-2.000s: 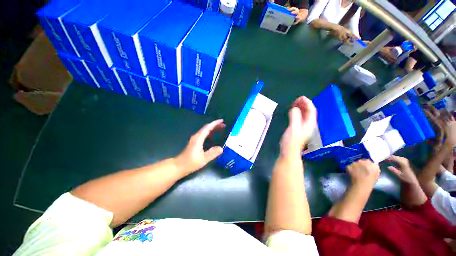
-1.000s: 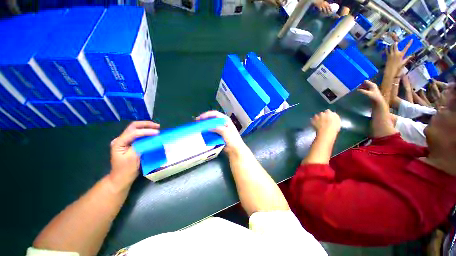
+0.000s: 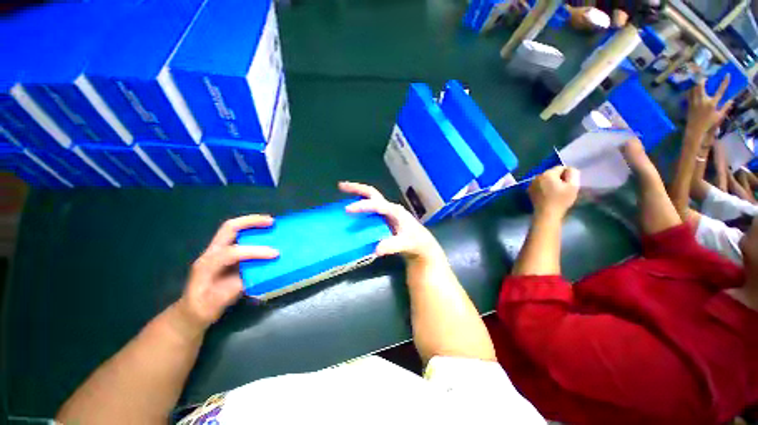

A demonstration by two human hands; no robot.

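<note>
A retail carton (image 3: pixel 320 241) lies in front of me with its blue lid down over the top; a strip of white wall shows along its near lower edge. My left hand (image 3: pixel 224 264) grips its left end, fingers on top. My right hand (image 3: pixel 395 226) holds its right end, fingertips on the top and thumb at the near corner. The tuck flap is not visible, and the inside of the carton is hidden.
A two-layer carton stack (image 3: pixel 220 100) stands at the left. Two open cartons (image 3: pixel 432 162) with raised lids stand right of my hands. A person in red sleeves (image 3: pixel 648 307) holds a white sheet (image 3: pixel 594 158) at the right.
Two seconds ago the carton in front stood open with both hands off it. Both hands then took hold of it, and the lid has come down flat, covering the white area seen a second ago.
</note>
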